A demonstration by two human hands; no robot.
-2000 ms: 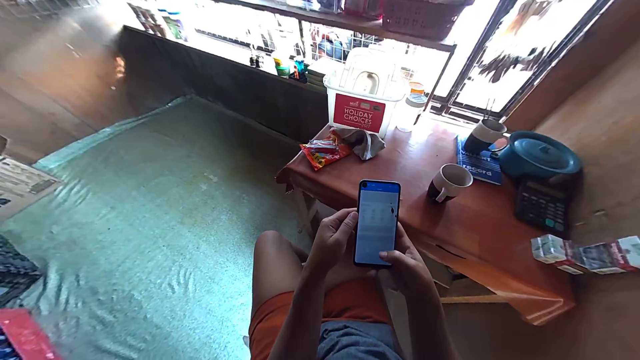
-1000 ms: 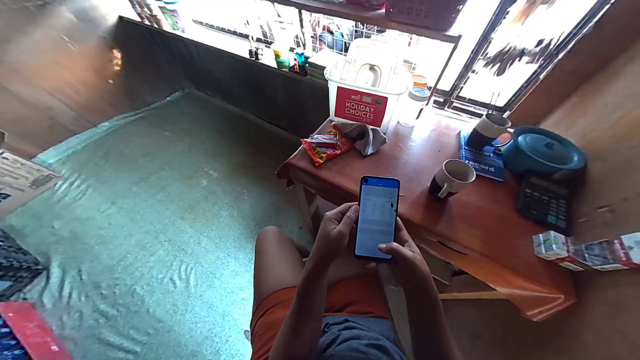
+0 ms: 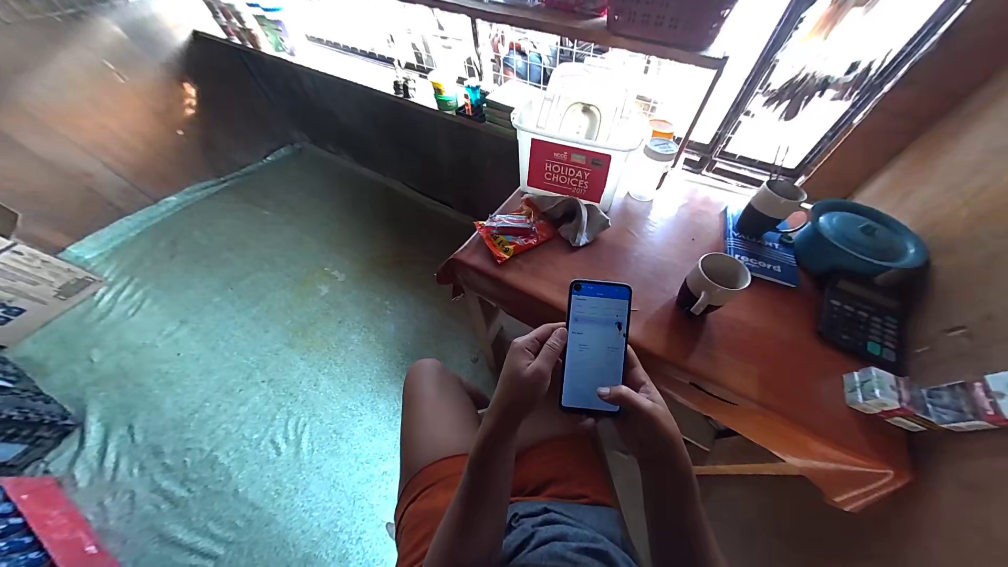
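Upright above my lap is a smartphone (image 3: 595, 346) with a lit screen, held between both hands. My left hand (image 3: 535, 362) grips its left edge, the thumb lying along the side. At the lower right, my right hand (image 3: 639, 402) holds the phone with its thumb over the bottom of the screen. Beyond the phone, a two-tone mug (image 3: 717, 282) stands on the table (image 3: 654, 236). Another mug (image 3: 772, 206) rests on a blue record book (image 3: 760, 256), beside a blue lidded pot (image 3: 861, 236). The fingers behind the phone are mostly hidden.
A desk calculator (image 3: 864, 321) and small packs (image 3: 933, 400) lie along the table's right side. At its far end are a white plastic tub (image 3: 571, 150), a clear jar (image 3: 654, 169) and an orange-red snack packet (image 3: 516, 230). A cardboard box (image 3: 43, 287) and a dark crate (image 3: 30, 413) are on the left.
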